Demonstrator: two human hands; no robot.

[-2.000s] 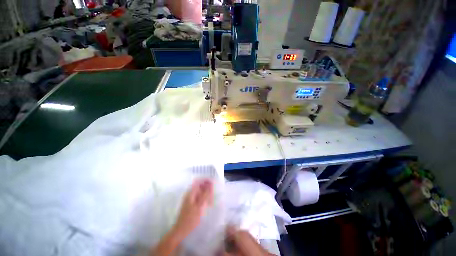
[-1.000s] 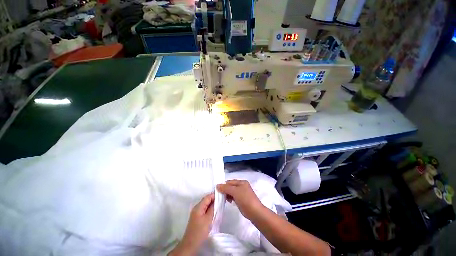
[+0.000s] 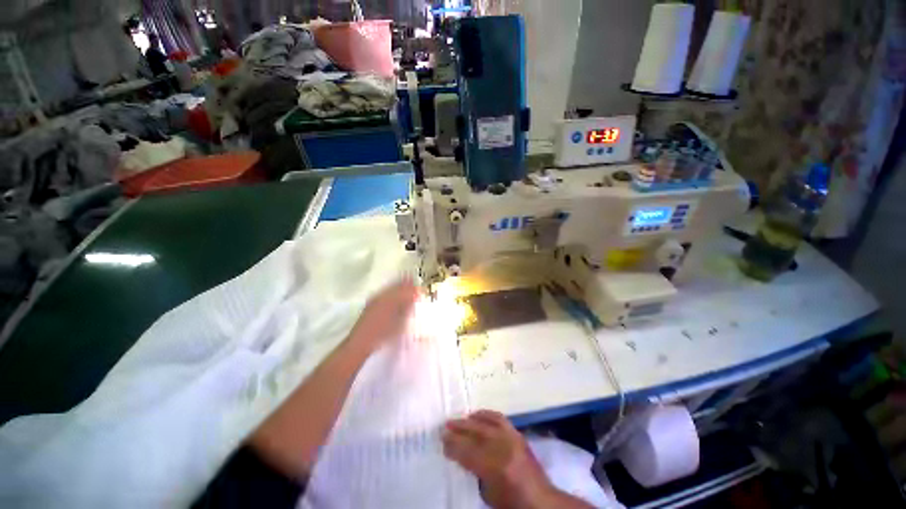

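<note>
A large white fabric piece (image 3: 397,437), finely striped, runs from the lit needle area of the cream sewing machine (image 3: 586,224) down toward me and spreads left over the tables. My left hand (image 3: 390,310) lies on the fabric just left of and in front of the needle; it is blurred and its fingertips are lost in the glare. My right hand (image 3: 494,452) holds the fabric's right edge near the table's front edge, fingers bent over it. The needle and presser foot are hidden by the bright lamp glow.
A dark green side table (image 3: 149,268) is at left. A bottle of yellow-green liquid (image 3: 780,234) stands at the table's right end. Two white thread cones (image 3: 664,50) stand behind the machine. A white roll (image 3: 661,444) hangs under the table's blue front edge.
My left hand has moved from the fabric near my lap up and forward to beside the needle. My right hand has moved lower along the fabric edge. The camera view has shifted.
</note>
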